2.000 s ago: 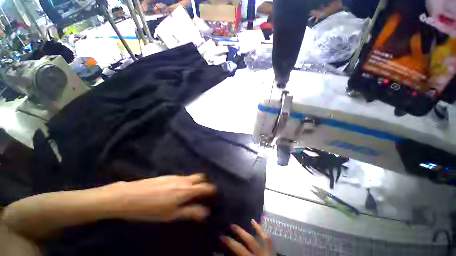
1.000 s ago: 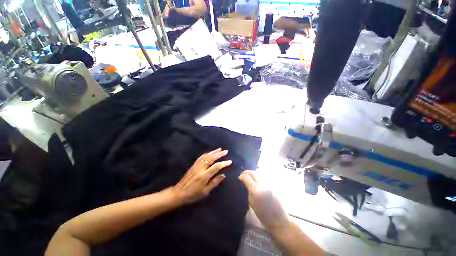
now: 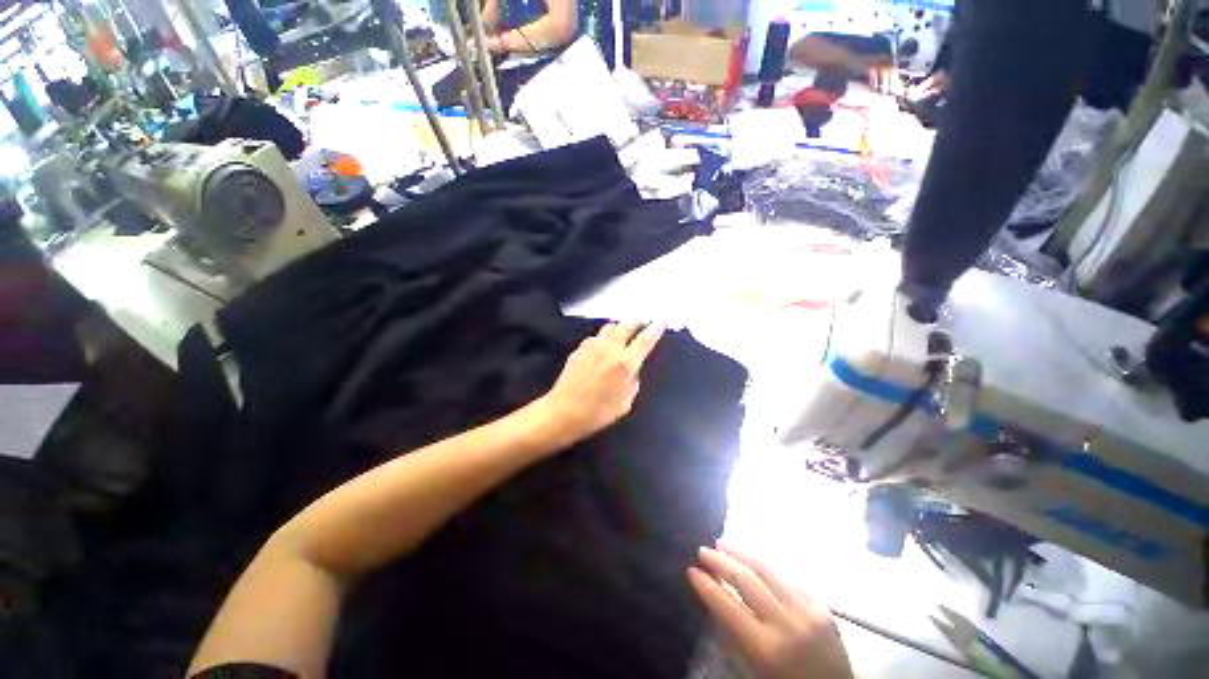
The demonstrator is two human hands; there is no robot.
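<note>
The large black garment (image 3: 451, 345) lies spread left of the needle area, over the white table (image 3: 743, 272). My left hand (image 3: 599, 385) lies on its upper edge, palm down, fingers pointing up and right. My right hand (image 3: 769, 613) is at the garment's lower right edge, fingertips touching the cloth; whether it pinches the cloth is not clear. The sewing machine head (image 3: 1021, 458), white with a blue stripe, stands right of the garment, and the garment's right edge is apart from the needle area.
Dark strips (image 3: 975, 551) lie under the machine arm, with thread snips (image 3: 981, 646) nearby. A dark cloth-covered post (image 3: 988, 146) hangs over the needle end. Clear plastic (image 3: 829, 192) lies behind. A second machine (image 3: 232, 199) stands left. A person's arm (image 3: 537, 29) shows at the back.
Since one second ago my left hand has moved up to the garment's upper edge, and my right hand has moved down along its right edge. The view has shifted, so the machine appears further right.
</note>
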